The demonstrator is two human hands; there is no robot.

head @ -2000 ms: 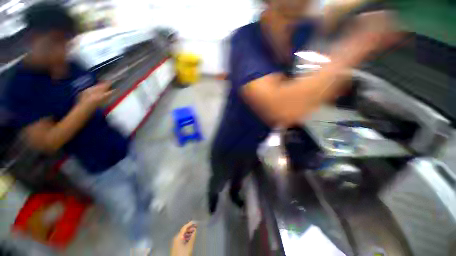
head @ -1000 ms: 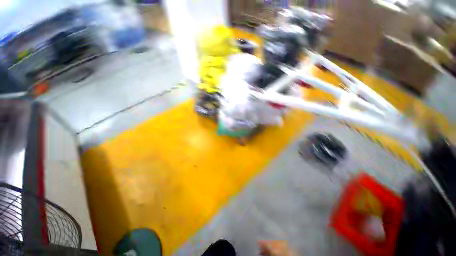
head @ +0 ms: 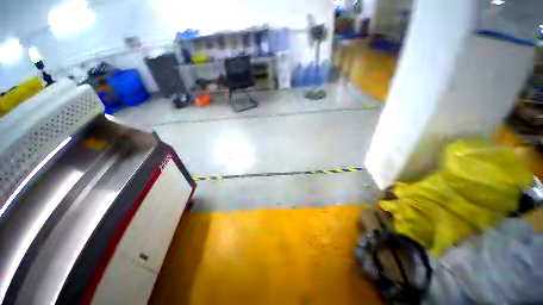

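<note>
Neither of my hands is in the picture. Nearest in front on the left stands the long machine, with a white side panel (head: pixel 146 238) under a red edge and a shiny steel ledge (head: pixel 89 220). Its perforated white cover (head: pixel 50 128) runs along the top left. The panel bears a small dark latch (head: pixel 143 257). The picture is somewhat blurred.
Yellow floor (head: pixel 268 256) and grey floor lie right of the machine. A white pillar (head: pixel 417 89) stands right of centre. Yellow bags (head: pixel 464 190), pale bags (head: pixel 494 262) and a dark round frame (head: pixel 396 265) are at lower right. A black chair (head: pixel 240 77) stands far back.
The view has swung from two people beside a machine, past the yellow floor and red crate, to the machine's end and pillar. The people, crate and the hand-like shape at the bottom edge are gone.
</note>
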